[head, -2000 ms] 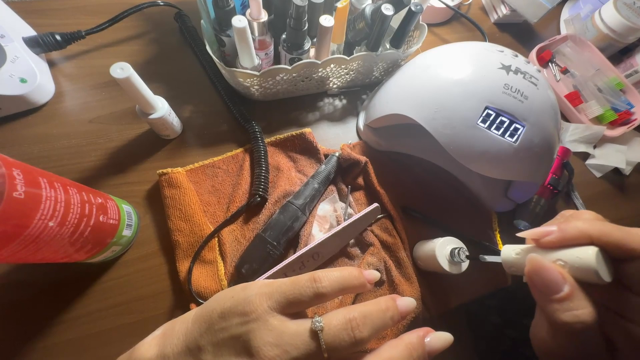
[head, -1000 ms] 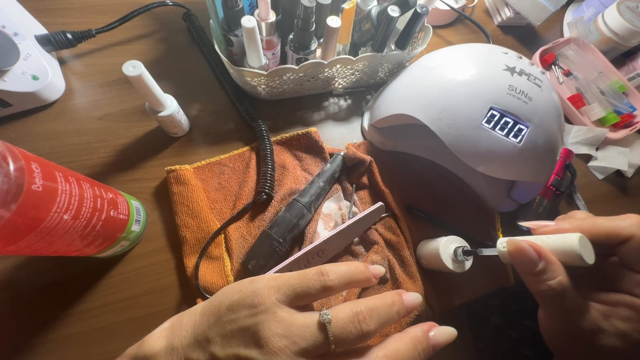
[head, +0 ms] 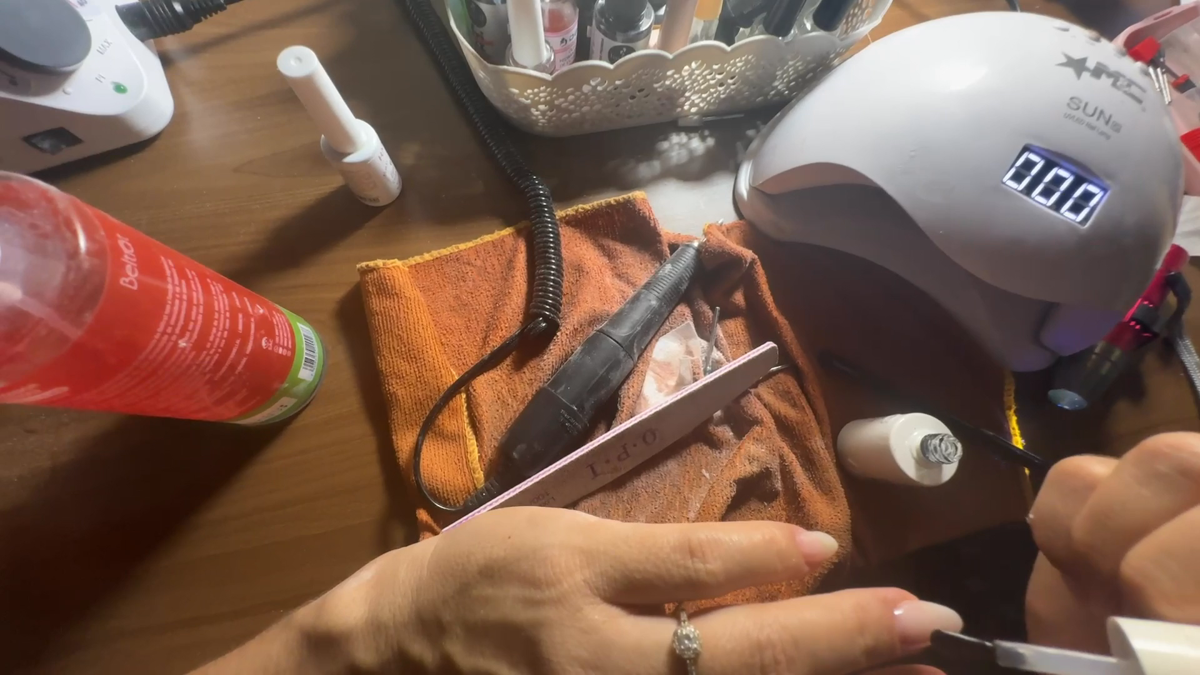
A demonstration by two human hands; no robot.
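Note:
My left hand (head: 619,591), with a ring on one finger, lies palm down over the front edge of an orange microfiber cloth (head: 600,234), fingers apart and pointing right. At the bottom right, my right hand (head: 1116,553) holds the white cap (head: 1158,647) of a nail polish bottle, its brush (head: 975,647) at the tip of a left-hand nail. The uncapped white polish bottle (head: 886,448) rests between the hands, beyond them. On the cloth lie a black nail drill handpiece (head: 591,380) and a long nail file (head: 637,441), the file's near end meeting my left hand.
A white nail lamp (head: 937,169) with a lit display stands at the back right. A white openwork basket (head: 637,94) of bottles is at the back. On the left are a red bottle (head: 159,309), a capped white polish bottle (head: 352,141) and a white drill control unit (head: 84,94).
My right hand has taken the cap and brush away from the uncapped bottle's mouth, down to a left-hand nail. The view has moved closer.

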